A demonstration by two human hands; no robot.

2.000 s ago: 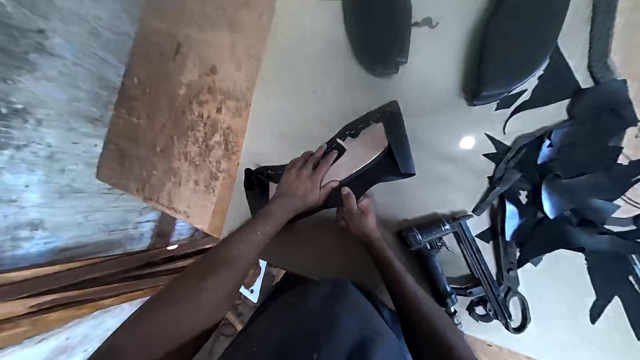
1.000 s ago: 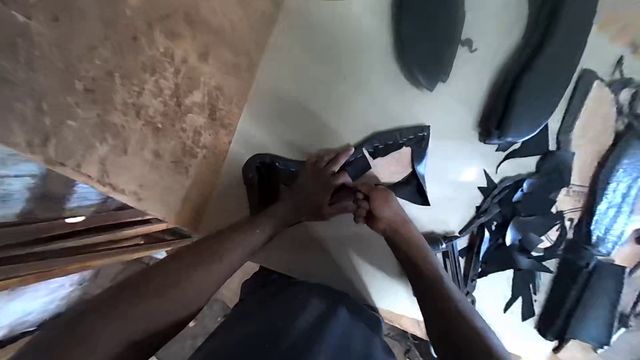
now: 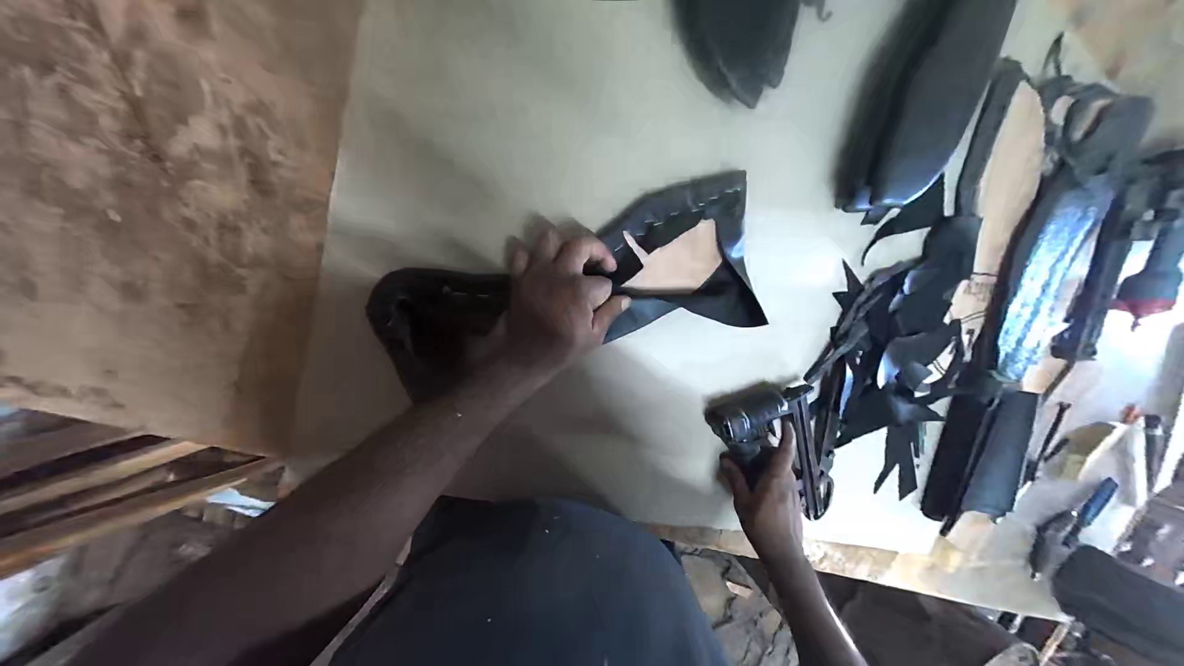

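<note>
A black shoe upper lies sole side up on the pale tabletop, its edge folded over a tan insole and fixed with a row of staples along the upper side. My left hand grips it around the middle, fingers on the folded edge; the toe-side flap at the right hangs loose. My right hand is closed around the handle of a black pneumatic stapler at the table's near edge, right of the shoe. Part of the handle is hidden by the fingers.
Black scraps lie in a heap right of the stapler. Beyond them are another tan insole and several dark pieces and tools. Two black shoe parts rest at the far side. A worn brown board borders the left, with wooden slats below it.
My right hand has left the shoe and taken hold of the stapler, which lay on the table earlier. My left hand stays on the shoe. The view has shifted.
</note>
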